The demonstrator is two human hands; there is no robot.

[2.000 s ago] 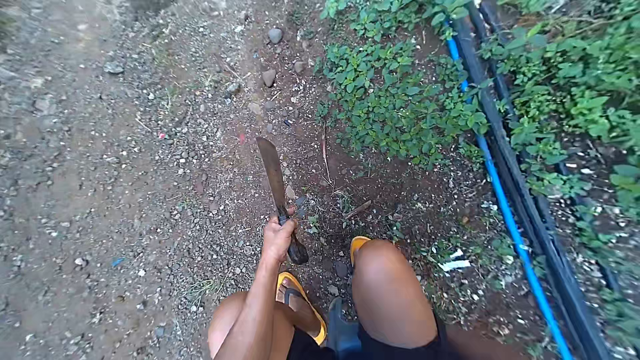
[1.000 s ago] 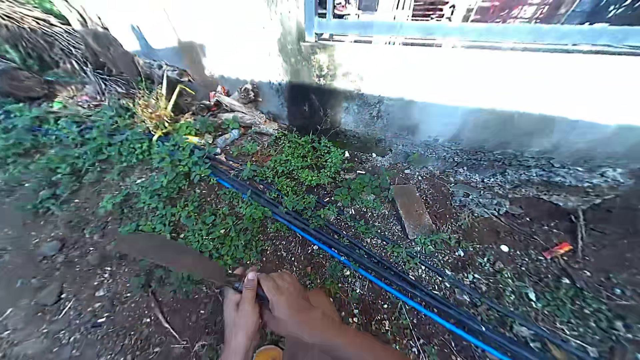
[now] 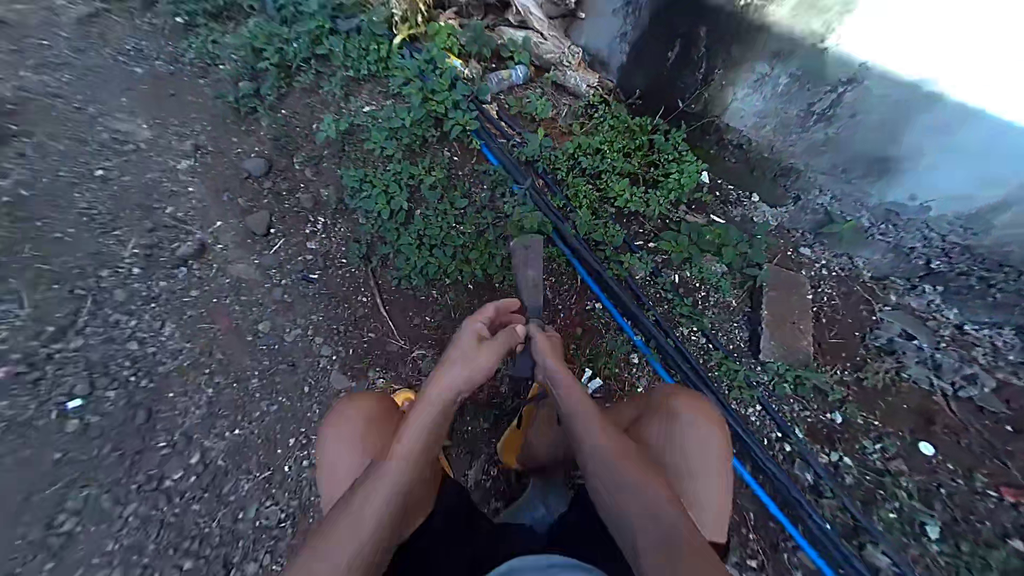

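A machete (image 3: pixel 527 272) with a dark, worn blade points away from me, its tip at the edge of low green plants (image 3: pixel 440 208). My right hand (image 3: pixel 547 349) is closed around its handle. Close beside it, my left hand (image 3: pixel 482 344) has curled fingers, with thumb and fingertips at the handle's near side; whether it grips anything cannot be told. The handle's lower end shows dark below the hands, above a yellow sandal (image 3: pixel 514 436) on my foot.
Black pipes or cables (image 3: pixel 596 260) and a blue pipe (image 3: pixel 612 308) run diagonally at the right. A flat block (image 3: pixel 786 316), a stained wall (image 3: pixel 864 136), a plastic bottle (image 3: pixel 507 78) and weathered wood (image 3: pixel 544 40) lie beyond. Stones (image 3: pixel 258 222) dot the gravel ground.
The view has swung a lot. Two seconds ago one hand held the machete; now both hands are at its handle. The blade pointed left a second ago and now points forward.
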